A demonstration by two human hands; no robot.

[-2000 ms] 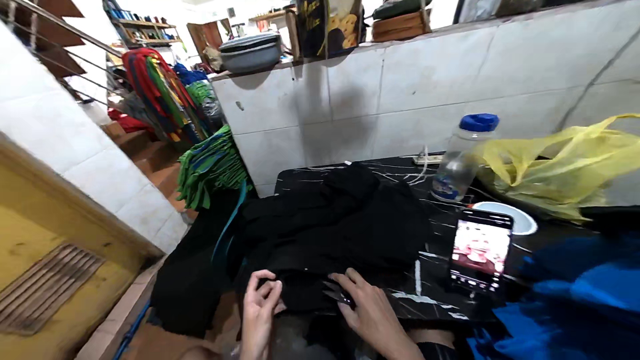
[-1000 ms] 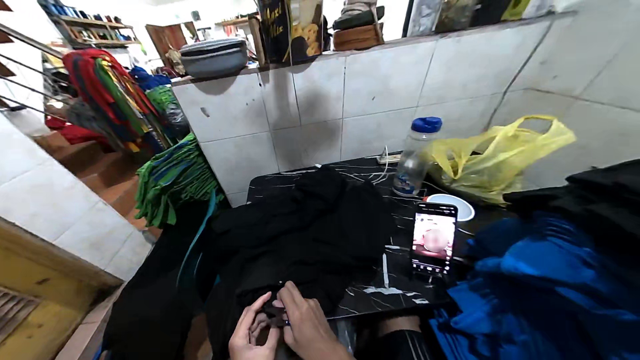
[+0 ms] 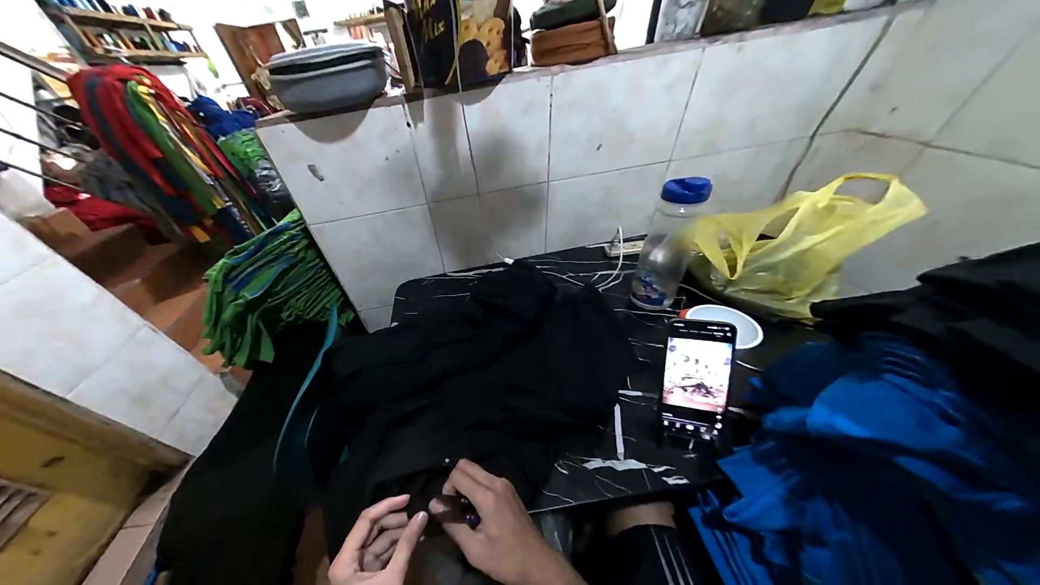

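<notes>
Black fabric (image 3: pixel 504 366) lies bunched over the near left part of a black marble-patterned table (image 3: pixel 601 479). At its near edge my left hand (image 3: pixel 380 540) has curled fingers, thumb and fingertips near the cloth; whether they pinch it is unclear. Close on its right, my right hand (image 3: pixel 491 516) has bent fingers around a small dark tool with a bluish part (image 3: pixel 470 512), perhaps thread snips, mostly hidden by the fingers. A tiny pale spot shows on the cloth by my right fingertips.
A lit phone (image 3: pixel 699 378) stands right of the fabric, before a white oval dish (image 3: pixel 723 323). Behind are a plastic bottle with blue cap (image 3: pixel 662 244) and a yellow plastic bag (image 3: pixel 796 244). Blue cloth (image 3: pixel 845 455) is piled right, green cloth (image 3: pixel 268 284) left. A tiled wall borders the back.
My hands, somewhat apart two seconds ago, are now close together at the fabric's near edge. The picture on the phone has changed. The view has shifted.
</notes>
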